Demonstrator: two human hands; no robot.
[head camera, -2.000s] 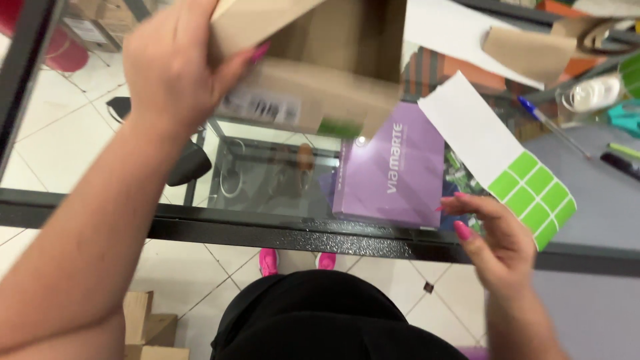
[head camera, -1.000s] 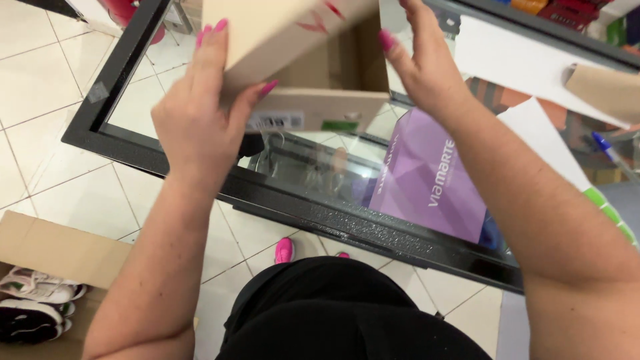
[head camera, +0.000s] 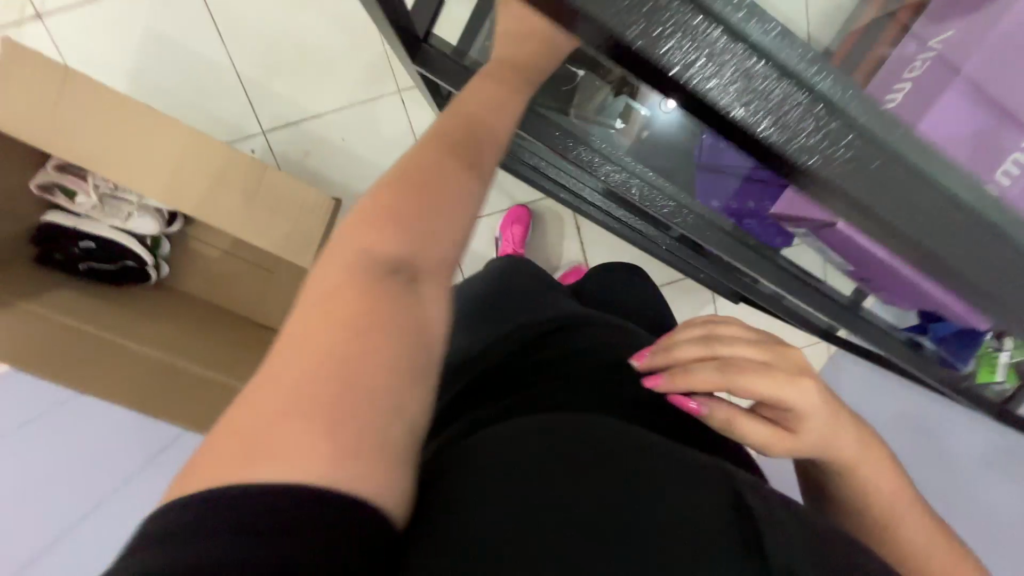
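My left hand (head camera: 532, 36) reaches to the top edge of the view, beside the black metal frame of a glass counter (head camera: 736, 72). Its fingers are out of sight, so what it touches or holds cannot be told. In front of my black shirt, my right hand (head camera: 728, 376) is empty, its fingers loosely bent and slightly apart. A purple Via Marte box (head camera: 952, 88) lies on the counter glass at the upper right. Below that glass are a purple box (head camera: 896, 256) and a dark purple item (head camera: 736, 188).
At left, an open cardboard box (head camera: 160, 176) holds white sneakers (head camera: 100, 196) and black shoes (head camera: 92, 248). The counter's lower black rail (head camera: 640, 192) runs diagonally past my pink shoes (head camera: 514, 230). Blue and green items are at the far right.
The brown box held in my left hand earlier is out of view. My right hand has come away from near that box to my body. The view has swung down and left.
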